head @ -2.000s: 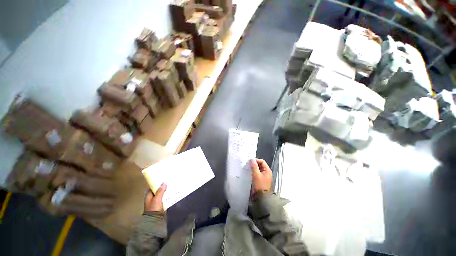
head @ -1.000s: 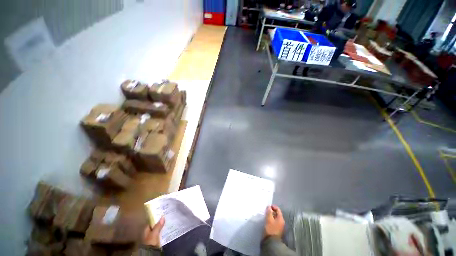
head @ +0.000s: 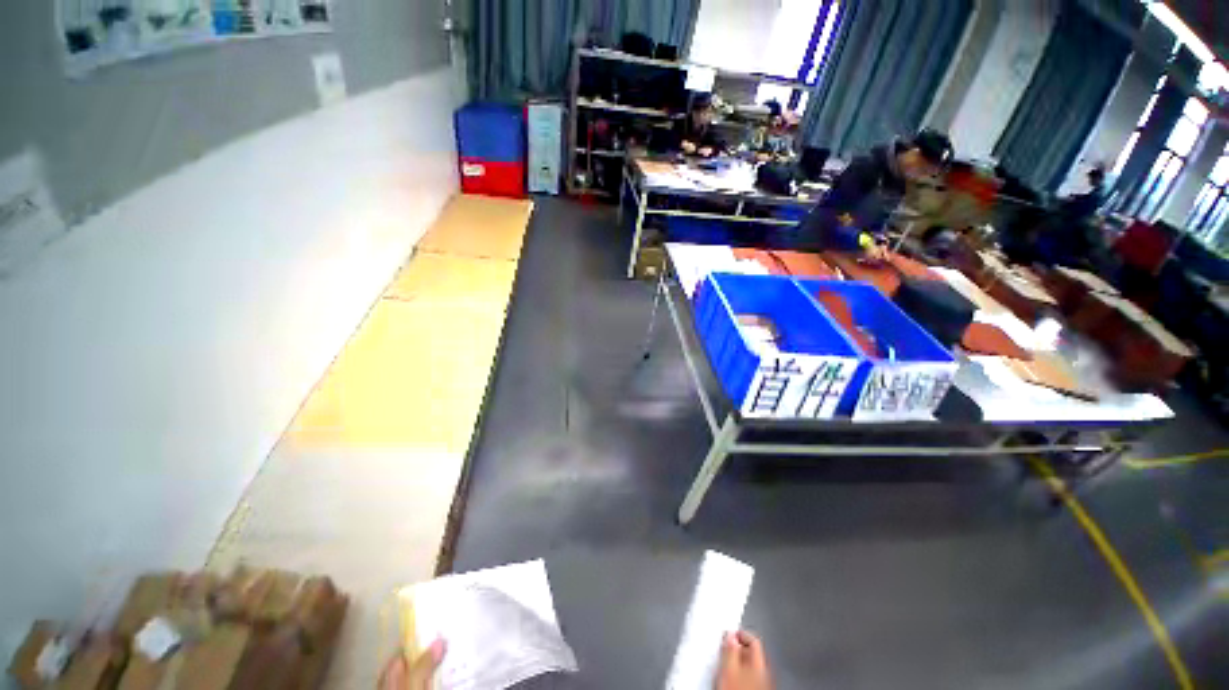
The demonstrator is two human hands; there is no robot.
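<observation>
My left hand is at the bottom edge, partly cut off. It holds white papers with a yellow strip along their left edge; the top sheet bends at its right side. My right hand, also cut off by the bottom edge, grips a separate white sheet by its right side. That sheet is seen narrow, and no print can be read on it. The two hands are apart, with grey floor showing between them.
Low pallets run along the left wall, with brown bundles at the near end. A steel-legged table ahead right bears blue crates and orange-brown pieces. A person leans over it. Stacked crates stand far ahead.
The view has moved forward along the pallets and tilted up. The near bundles have slid down and left, and the blue-crate table is closer. Both hands sit lower, still holding papers; the right sheet looks narrower.
</observation>
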